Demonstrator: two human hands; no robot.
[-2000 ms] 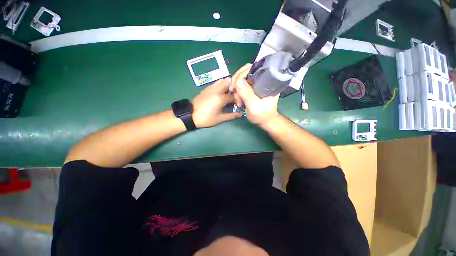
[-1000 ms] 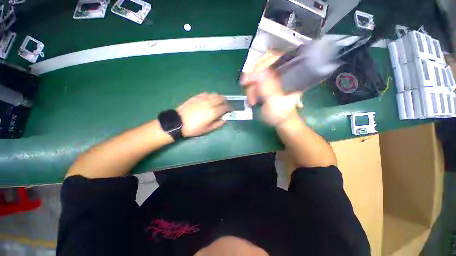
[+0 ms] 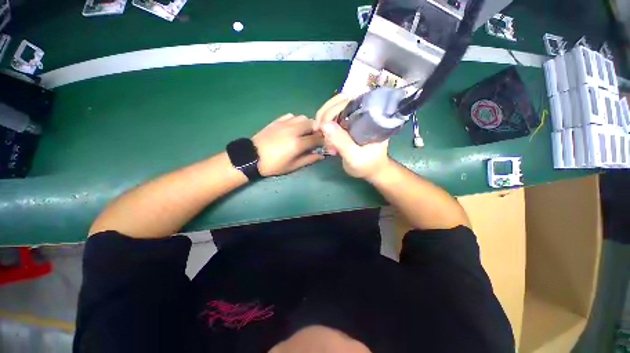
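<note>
My right hand (image 3: 360, 152) is shut around the electric screwdriver (image 3: 374, 116), a thick grey cylinder with a black cable at its rear. Its tip is hidden by my fingers and points down between my two hands. My left hand (image 3: 287, 147) lies on the green bench, its fingertips touching my right hand's fingers. The housing under my fingers is almost wholly covered; only a small bit (image 3: 320, 150) shows at my left fingertips. Whether a screw is at the tip cannot be seen.
The screw feeder (image 3: 398, 52) stands just beyond the screwdriver. A short lead (image 3: 417, 132), the black fan (image 3: 496, 110), a single housing (image 3: 504, 172) and stacked white housings (image 3: 587, 110) lie to the right. Dark equipment (image 3: 21, 131) is at far left. A white dot (image 3: 237, 26) and housings (image 3: 27, 56) lie beyond.
The screwdriver has come back from the feeder side to over the housing at my left hand. My left hand has shifted slightly and now covers the housing. Far-side housings have moved left.
</note>
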